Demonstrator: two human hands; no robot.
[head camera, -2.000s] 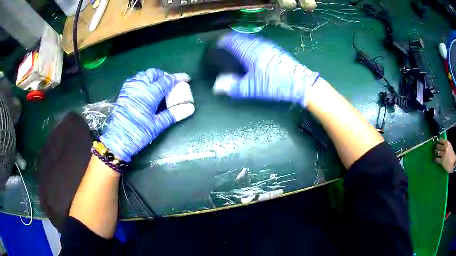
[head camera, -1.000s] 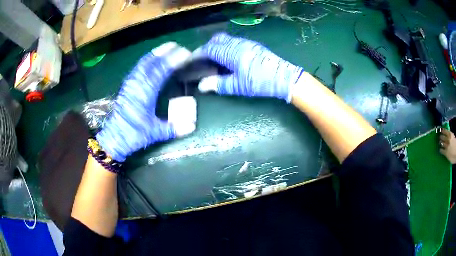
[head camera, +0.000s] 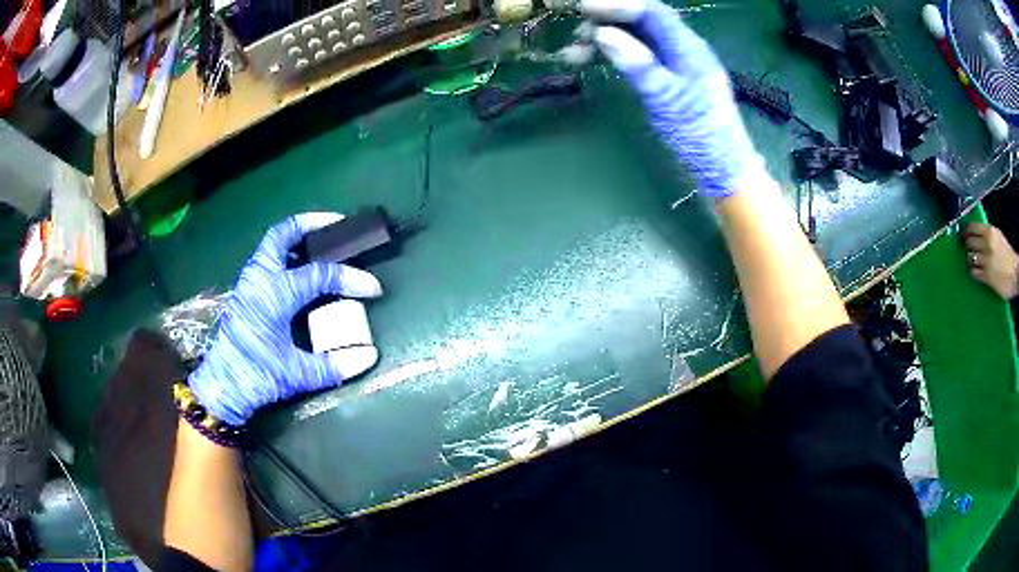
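My left hand, in a blue-white striped glove, rests on the green bench. Its fingers are around a white rounded block, and its upper fingers touch the end of a black power adapter. A thin cable runs up from the adapter, and a black cord bundle lies further back. My right hand, gloved the same way, is raised at the instrument's front right corner, near cream round terminals. Its fingertips are blurred at the top edge; I cannot tell what they hold.
The instrument stands on a wooden shelf with pens and tools. Black adapters and cables lie on the right. A green bin is at lower right, with another person's hand on it. A small carton and dark cloth are left.
My right hand has moved from beside my left hand up and right to the instrument's corner. The adapter now lies by my left fingers. The view has shifted, showing more of the instrument.
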